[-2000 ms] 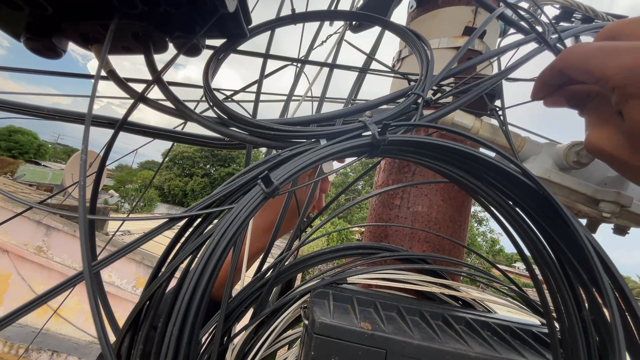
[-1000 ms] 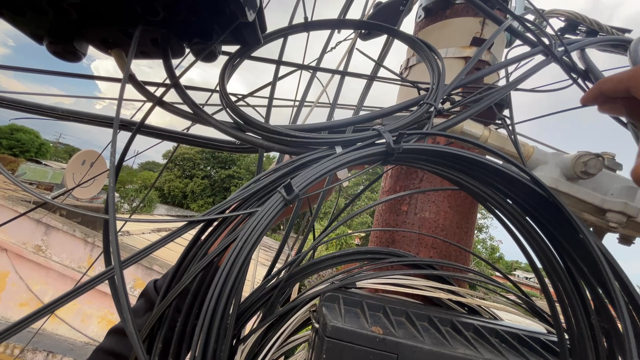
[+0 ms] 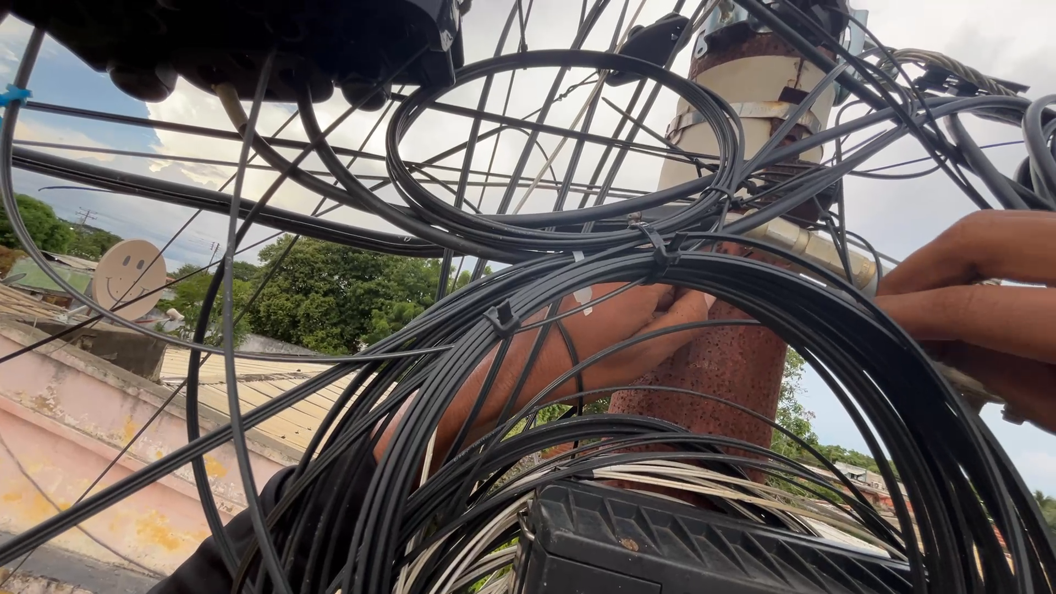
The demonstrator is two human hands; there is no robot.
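Observation:
My left hand [image 3: 652, 326] is behind the big coil of black cable [image 3: 833, 305], in front of the rusty metal pole [image 3: 701, 379]; its fingers are bent, partly hidden by cables, and what they hold does not show. My right hand [image 3: 973, 285] is at the right edge, fingers bent beside the metal pole fitting [image 3: 804, 241]; whether it grips anything is unclear. A black cable tie [image 3: 657, 245] binds the coil at its top, and a second tie [image 3: 501, 319] sits further left. A smaller cable loop [image 3: 565, 58] rises above the coil.
A black ribbed enclosure [image 3: 718, 528] stands low in front, and another black housing [image 3: 247, 49] hangs at upper left. Many cables cross the view. Beyond are a satellite dish [image 3: 129, 279], roofs [image 3: 247, 388], trees [image 3: 326, 297] and a pink wall [image 3: 74, 445].
My left hand has come into sight behind the coil, by the pole. My right hand has moved lower and further into view from the right edge than one second ago.

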